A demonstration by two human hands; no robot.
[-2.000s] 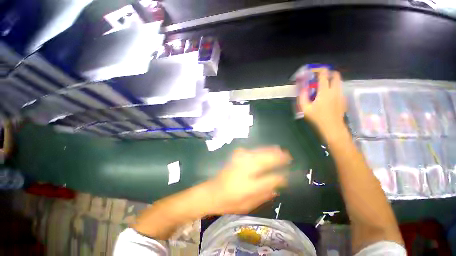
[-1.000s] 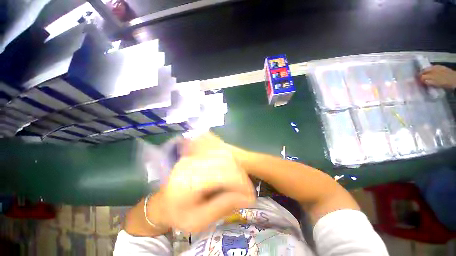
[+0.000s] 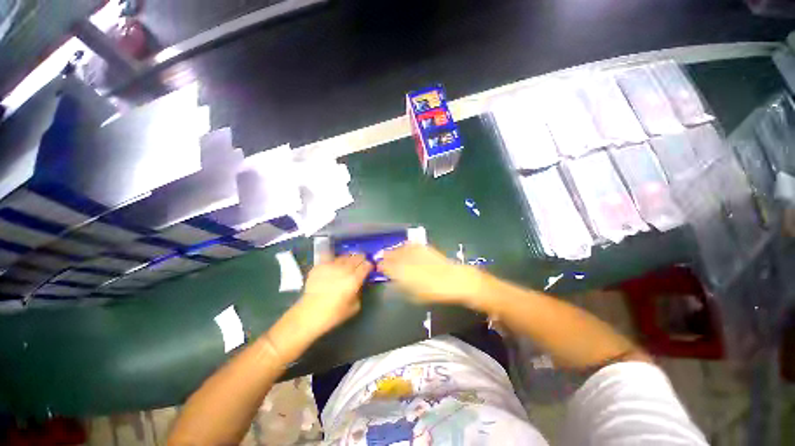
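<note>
A blue carton (image 3: pixel 370 241) with whitish end flaps lies on the green bench in front of me. My left hand (image 3: pixel 336 283) holds its near left part. My right hand (image 3: pixel 423 272) is on its near right part, fingertips close to the left ones. Both hands hide part of the carton, and its contents cannot be made out. A blue and red retail box (image 3: pixel 433 129) stands apart beyond the hands, at the bench's far edge.
A long stack of cartons (image 3: pixel 105 231) with white flaps leans at left. A clear tray of bagged items (image 3: pixel 601 165) lies at right. Paper slips (image 3: pixel 230 328) lie left of my hands, small scraps (image 3: pixel 472 206) to their right. A black conveyor belt (image 3: pixel 514 39) runs beyond.
My hands have moved from a blurred, crossed pose to side by side on the blue carton. The other person's hand at the tray is gone. Clear plastic now shows at the tray's right.
</note>
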